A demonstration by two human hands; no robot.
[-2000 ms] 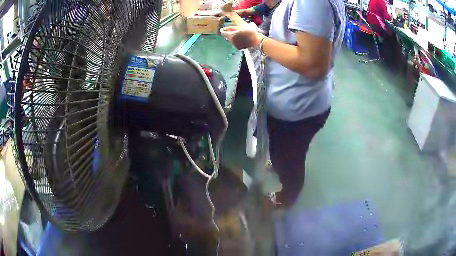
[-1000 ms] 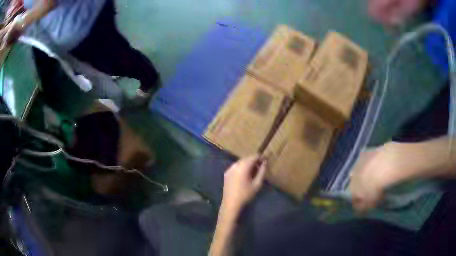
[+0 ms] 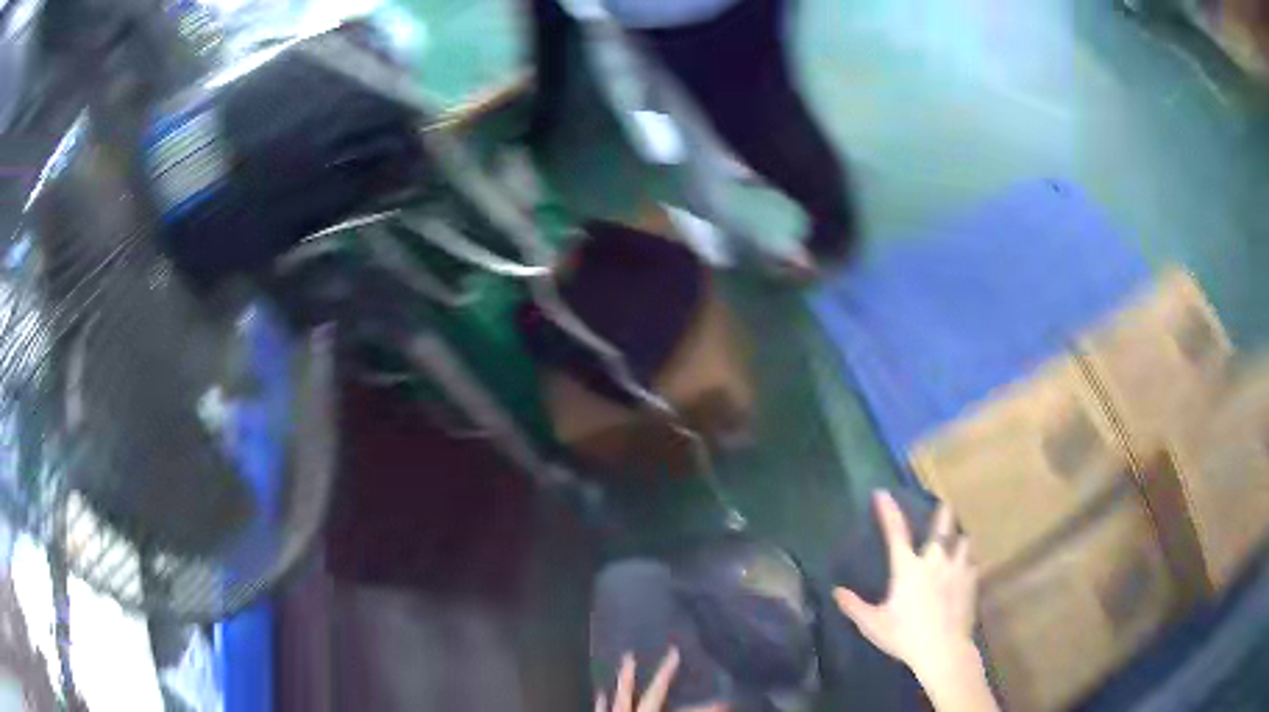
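Note:
Several brown cardboard cartons (image 3: 1013,459) with dark printed squares lie side by side on the blue deck (image 3: 988,306) of a platform trolley, at the right. My right hand (image 3: 926,584) is open with fingers spread, beside the left edge of the cartons; it holds nothing. My left hand (image 3: 643,684) is at the bottom edge, mostly cut off; its visible fingers are apart over dark, blurred clothing or a seat, and I see nothing in them. The picture is blurred.
A large fan cage (image 3: 153,390) with a dark motor (image 3: 292,153) fills the left. Its pale cable (image 3: 599,341) hangs past a brown stool (image 3: 654,424). A standing person's dark trouser legs (image 3: 752,98) are behind the trolley's far left corner.
The view has swung left, so the cartons now lie farther right and the fan is back in view. My left hand has left the cartons' near edge; my right hand has left the trolley handle.

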